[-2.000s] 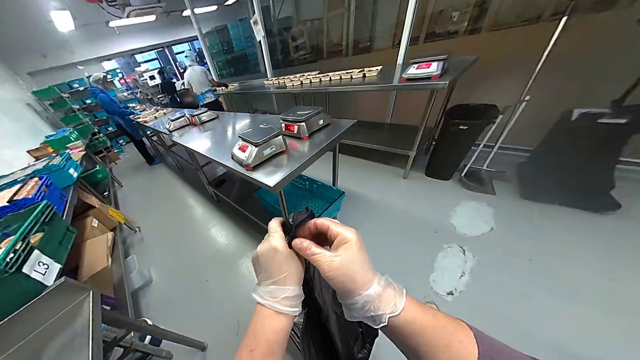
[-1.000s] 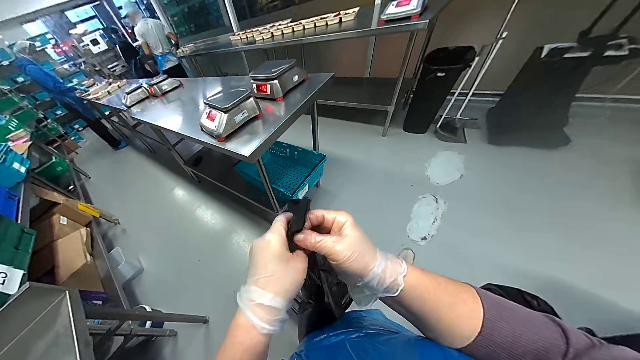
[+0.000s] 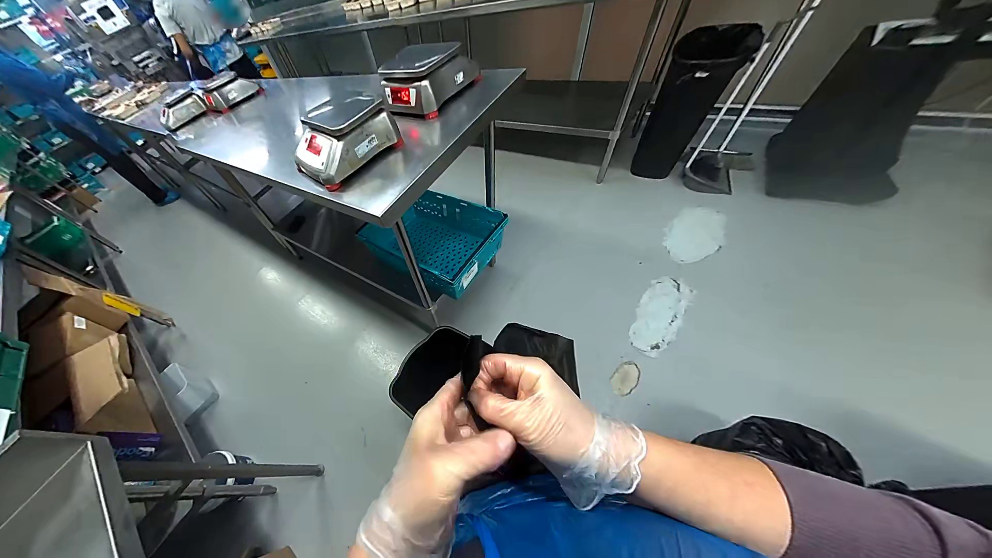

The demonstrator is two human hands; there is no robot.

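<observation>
My left hand (image 3: 446, 457) and my right hand (image 3: 535, 399), both in clear disposable gloves, meet at the lower middle of the view. Between their fingers they pinch a gathered strip of black plastic bag (image 3: 474, 364). Below and behind the hands stands an open black bin (image 3: 430, 368), partly hidden by them. More black plastic (image 3: 542, 349) spreads at its right side. A blue plastic apron (image 3: 589, 527) covers my front. Another black bag (image 3: 783, 446) lies at the lower right, partly behind my right forearm.
A steel table (image 3: 279, 147) bears several weighing scales (image 3: 349, 139); a teal crate (image 3: 442, 240) sits low beneath its end. Cardboard boxes (image 3: 93, 364) and a steel unit (image 3: 62, 496) line the left. A black bin (image 3: 690, 101) and a dustpan (image 3: 709, 170) stand behind. Two people are at the far left.
The view has tilted down and shifted. The open bin behind my hands now shows, and the black plastic that hung below them is mostly out of sight. Both hands still pinch the plastic.
</observation>
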